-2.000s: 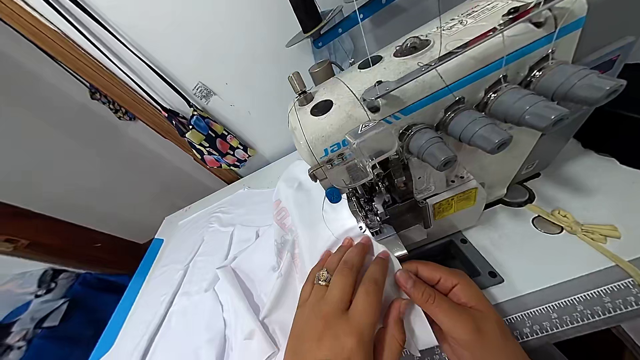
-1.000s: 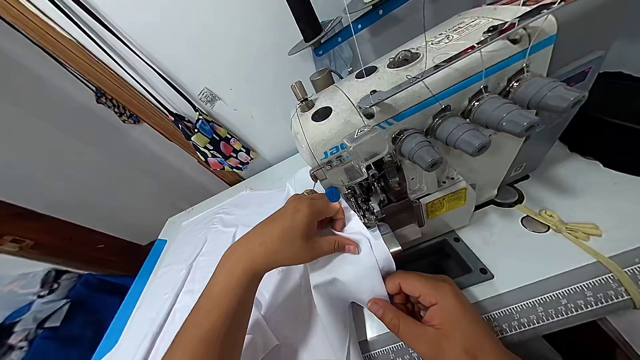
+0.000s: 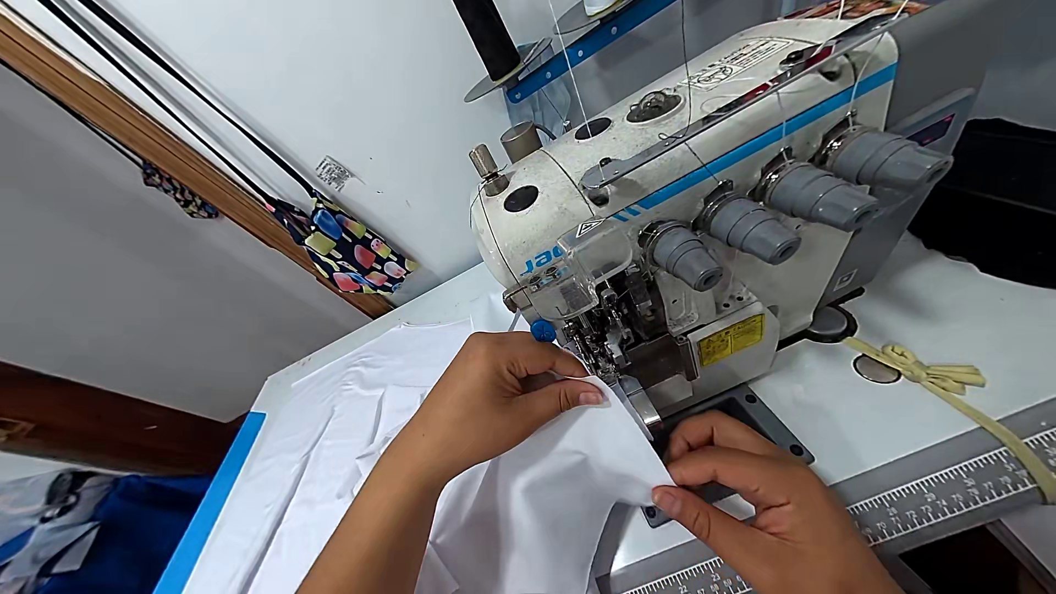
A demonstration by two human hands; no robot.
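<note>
White fabric (image 3: pixel 528 495) lies over the left part of the table and runs up to the presser foot area of an overlock sewing machine (image 3: pixel 709 173). Close to the needle area, my left hand (image 3: pixel 495 396) pinches the fabric's upper edge between thumb and fingers. My right hand (image 3: pixel 751 487) grips the same edge lower down, at a corner, between thumb and forefinger. The edge is drawn straight between the two hands, beside the machine's metal plate. The needles are partly hidden behind the clear guard (image 3: pixel 569 289).
Grey tension knobs (image 3: pixel 751 227) line the machine's front. A measuring tape strip (image 3: pixel 932 491) runs along the table edge, crossed by a knotted yellow fabric strip (image 3: pixel 924 375). Patterned cloth (image 3: pixel 355 252) hangs at the wall. Blue fabric (image 3: pixel 132 528) lies at lower left.
My left hand lay flat on the fabric two seconds ago; it now pinches the edge by the needle area. The fabric's edge has been lifted and straightened between both hands.
</note>
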